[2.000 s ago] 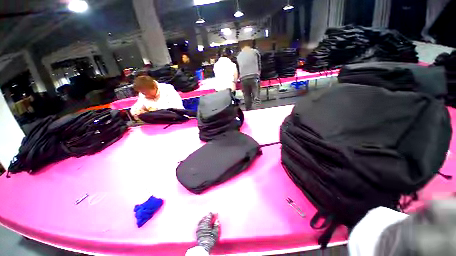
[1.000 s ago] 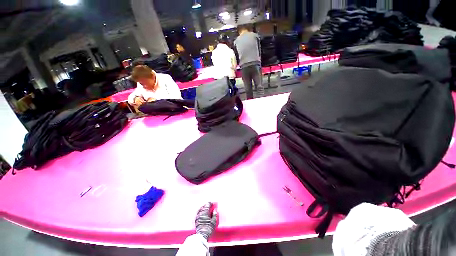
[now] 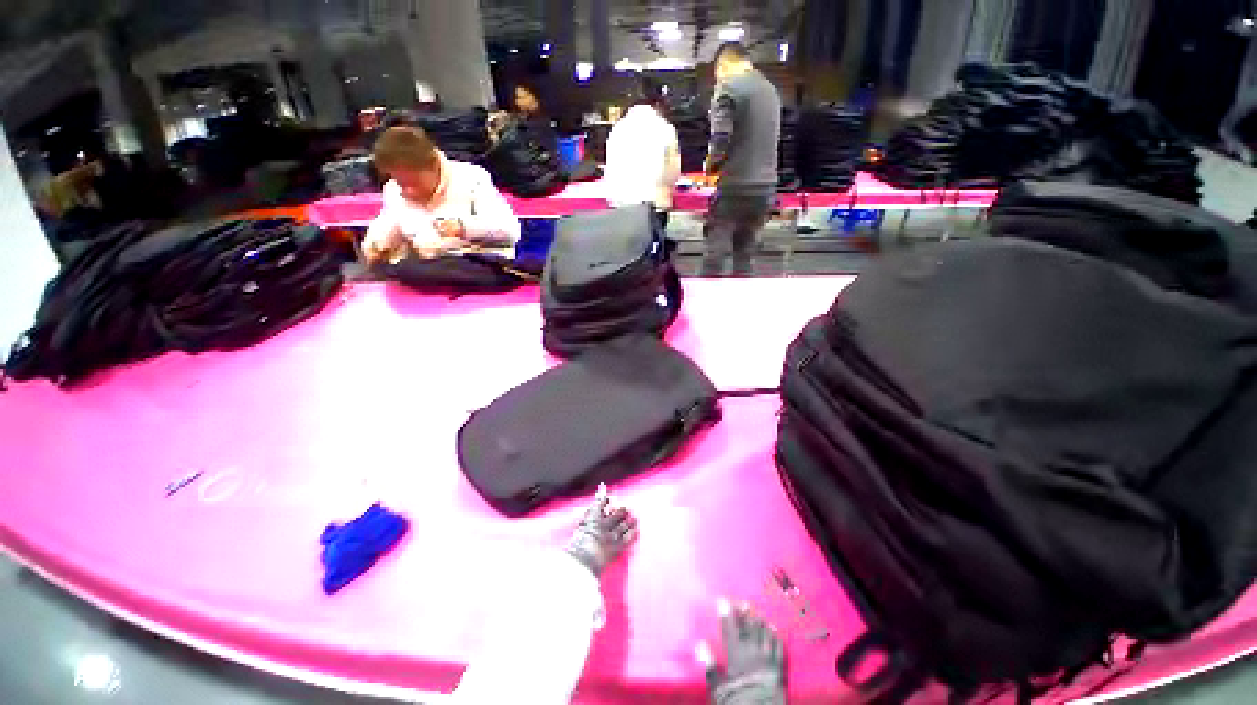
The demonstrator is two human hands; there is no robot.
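A black backpack (image 3: 586, 420) lies flat on the pink table, its rounded end towards the left. My left hand (image 3: 603, 532), in a grey knit glove, is just in front of the backpack's near edge, fingers pointing at it; no hold on it is visible. My right hand (image 3: 746, 658), also gloved, is low over the table near the front edge, fingers apart and nothing seen in it. A slim metal tool (image 3: 797, 602) lies right of my right hand.
A large pile of black backpacks (image 3: 1020, 413) stands at right, a smaller stack (image 3: 607, 280) behind the flat backpack. A black heap (image 3: 179, 296) lies at left. A blue cloth (image 3: 361, 545) and thin tool (image 3: 184, 483) lie at left. A person (image 3: 441, 207) works across the table.
My left hand has moved forward towards the flat backpack. My right hand has come from the right edge to over the table in front. The view has shifted.
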